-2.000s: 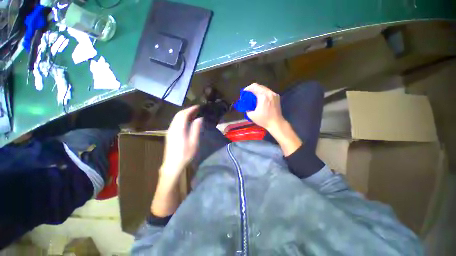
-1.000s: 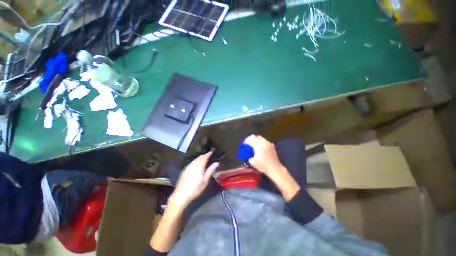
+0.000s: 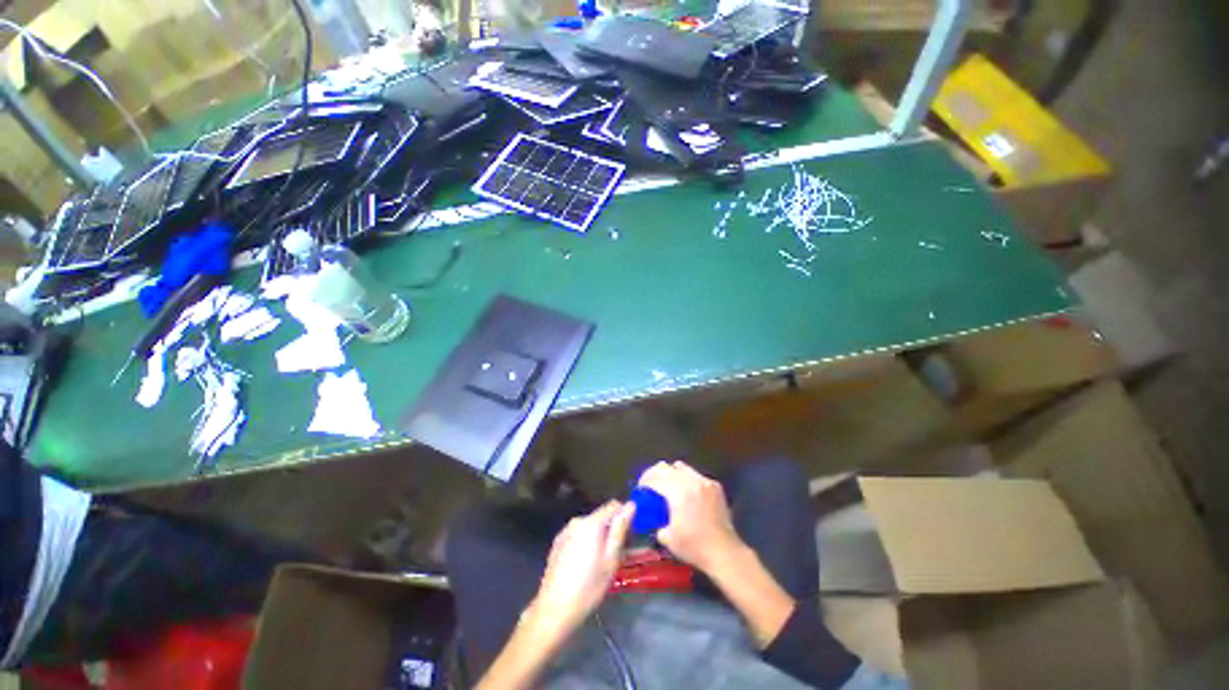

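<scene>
My right hand [image 3: 690, 515] is closed around a crumpled blue cloth [image 3: 650, 511] above my lap. My left hand [image 3: 588, 553] is beside it, its fingers bent and touching or close to the cloth; whether they grip it is hard to tell. A small solar panel [image 3: 458, 375] lies back side up at the bench's front edge, one corner over the edge. A black raised box [image 3: 506, 376] with two light dots sits at its centre, with a thin black cable below it.
The green bench [image 3: 674, 303] holds a panel heap [image 3: 404, 142], a gridded panel [image 3: 550, 182], a clear bottle [image 3: 364, 303], white scraps [image 3: 345, 404], another blue cloth [image 3: 189, 263] and white strands [image 3: 814, 205]. An open carton [image 3: 991, 539] stands right, another [image 3: 317, 627] left. A person's sleeve [image 3: 47, 553] is far left.
My left hand has moved right, to the blue cloth in my right hand. The view has tilted up and shows more of the bench. The dark panel has stayed on the edge.
</scene>
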